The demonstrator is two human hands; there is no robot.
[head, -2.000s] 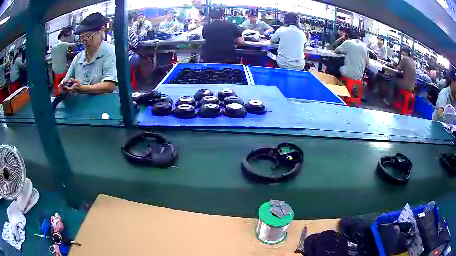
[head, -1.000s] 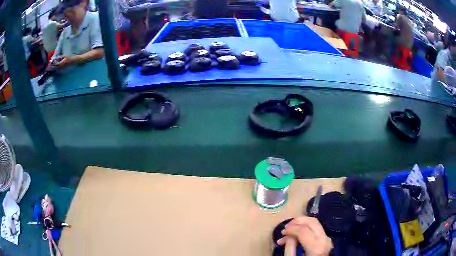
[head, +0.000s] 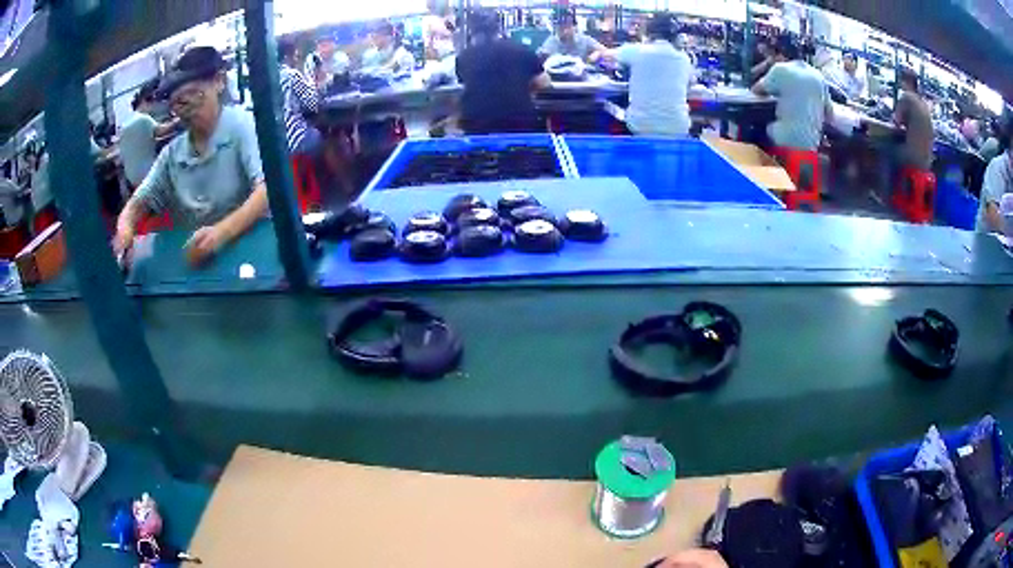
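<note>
Only a small part of a hand [head: 691, 559] shows at the bottom edge, right of centre, cut off by the frame; it looks like my right hand, and what it holds is hidden. My left hand is out of the picture. The solder wire spool [head: 631, 499] stands upright on the tan board [head: 411, 513], with grey metal pieces on its green top. Flat black speaker plates [head: 766, 535] lie piled right of the spool, beside the hand.
Headphone sets [head: 428, 346] lie spaced on the green conveyor belt [head: 522, 416]. A blue tray [head: 875, 521] is at the right; a white fan [head: 33, 411] and keys [head: 144, 519] are at the left. Black ear cups [head: 480, 239] and a person [head: 211, 166] are beyond the belt.
The hand came into view at the black parts, and now mostly lies below the frame. The view tilted down, then up again. The belt headphones sit further right than before.
</note>
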